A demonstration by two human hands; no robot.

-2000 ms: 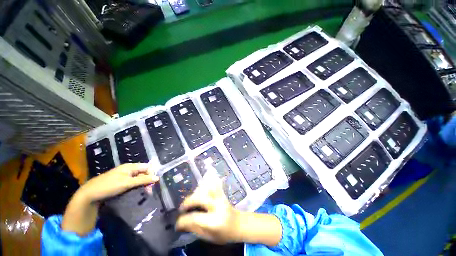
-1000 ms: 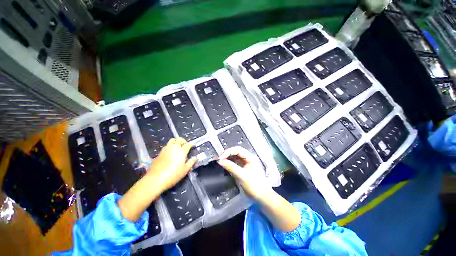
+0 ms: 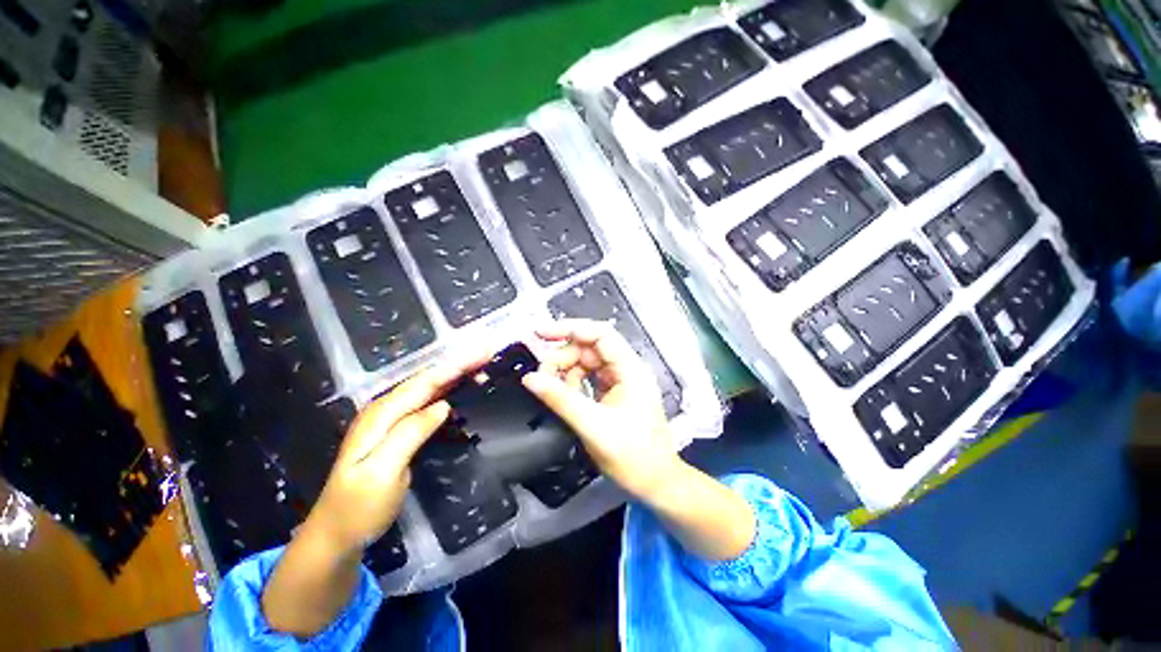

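Observation:
The near tray (image 3: 448, 336) of whitish plastic lies before me, with black phone housings (image 3: 371, 296) in its pockets. My left hand (image 3: 382, 459) and my right hand (image 3: 609, 414) are bare and meet over its near row. Between them they hold a smooth black sheet (image 3: 516, 427) by its far edge, above the housings. The fingers hide part of the sheet and the pocket below. No small piece can be made out at the fingertips. Another dark sheet (image 3: 274, 427) seems to lie across the left part of the tray.
A second tray (image 3: 815, 303) full of black housings stands angled at the right. Black sheets (image 3: 74, 452) lie on the orange-brown board (image 3: 147, 580) at the left, below a grey perforated cabinet (image 3: 64, 229). Another person's blue sleeve (image 3: 1142, 306) shows at the right edge.
My hands have come together from farther apart, and the black sheet is now held between them over the near row. The view has shifted, so the trays sit higher in the picture.

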